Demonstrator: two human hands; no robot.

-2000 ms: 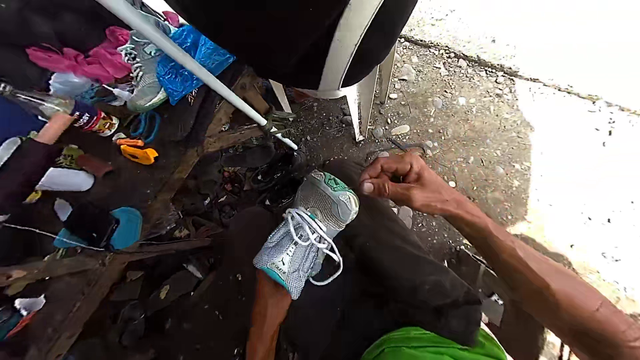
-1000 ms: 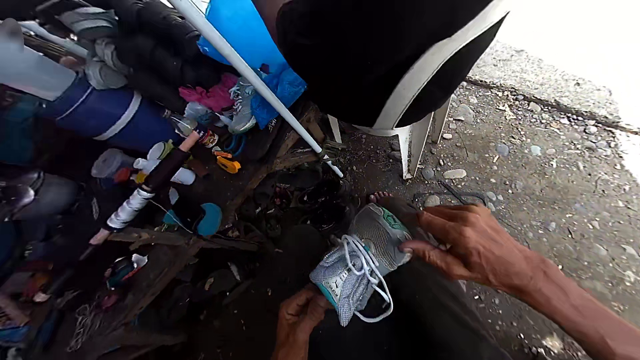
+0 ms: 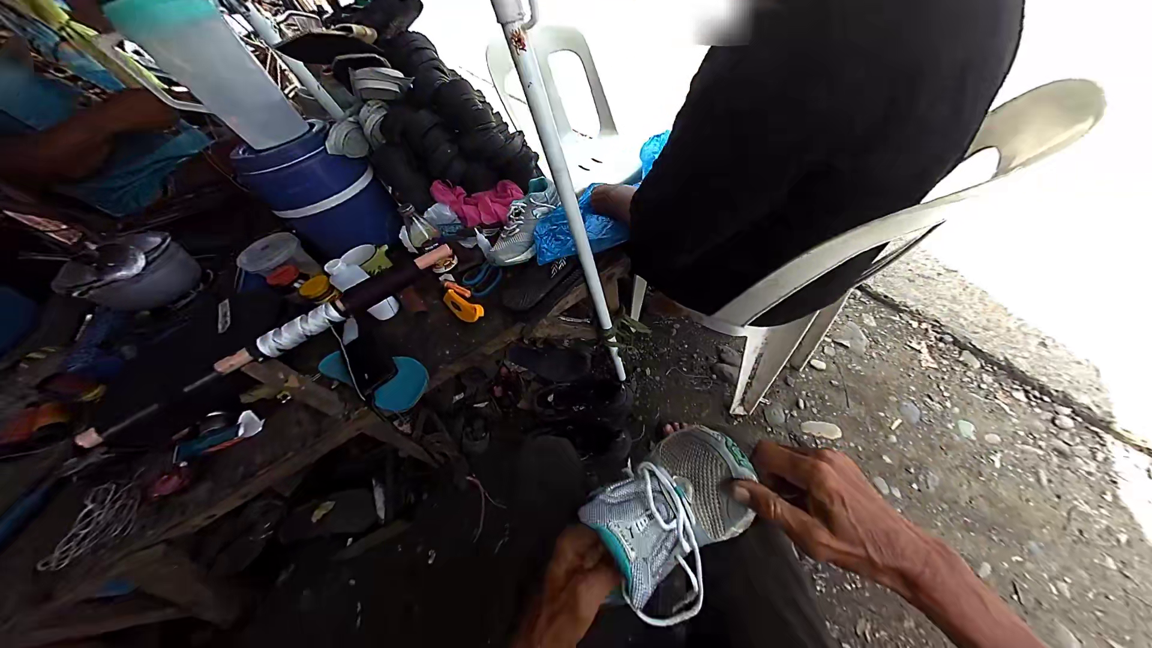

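Observation:
A grey mesh sneaker (image 3: 702, 477) with white laces and teal lining lies over my lap at the lower middle, its toe pointing up and to the right. At its heel end, my left hand (image 3: 576, 576) grips the shoe near the opening; some of those fingers are hidden. My right hand (image 3: 823, 504) pinches the toe edge between thumb and fingers, beside a green mark. The white laces (image 3: 675, 522) hang loosely over the tongue and side.
A wooden bench (image 3: 315, 459) at left bears orange-handled scissors (image 3: 463, 304), a thread spool (image 3: 300, 330), a blue jug (image 3: 324, 193) and another sneaker (image 3: 522, 225). A white pole (image 3: 567, 180) slants ahead. A person in black sits on a plastic chair (image 3: 828, 256). Cord (image 3: 103, 522) lies lower left.
My right hand was near the toe with its fingers off the shoe two seconds ago; now it holds the toe edge. The view has swung to show more of the bench.

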